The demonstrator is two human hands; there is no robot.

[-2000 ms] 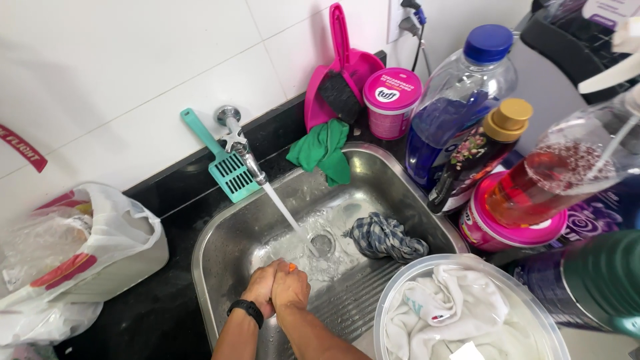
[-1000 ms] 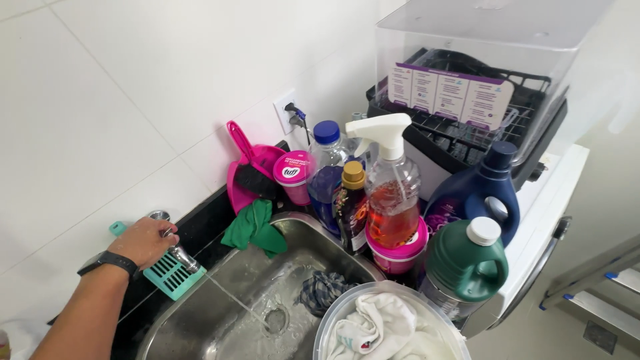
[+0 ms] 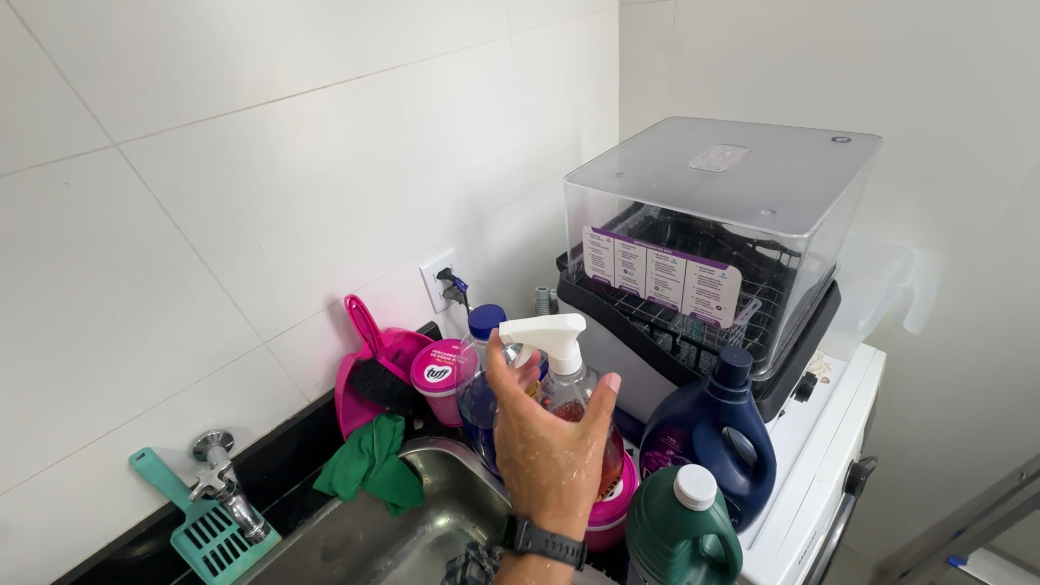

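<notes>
My wet left hand [image 3: 548,451], with a black watch on its wrist, is raised in front of a clear spray bottle with a white trigger head [image 3: 548,333] and red liquid. Its fingers and thumb are spread around the near side of the bottle; whether they touch it is unclear. Behind the fingers stands a blue-capped bottle of blue liquid [image 3: 479,382]. Below is the steel sink [image 3: 366,536], with a wet patterned cloth [image 3: 471,565] partly hidden by my wrist. No water shows at the metal tap [image 3: 231,496]. My right hand is out of view.
A green cloth [image 3: 374,467] hangs over the sink rim beside a pink dustpan [image 3: 349,398] and a pink-lidded tub [image 3: 439,374]. A teal slotted scoop [image 3: 215,536] lies under the tap. To the right are a navy jug [image 3: 707,443], a green jug [image 3: 682,528] and a clear-covered rack [image 3: 715,211].
My left hand has left the tap and moved right to the spray bottle. The stream seen earlier at the tap is gone. The view has swung up and right from the sink.
</notes>
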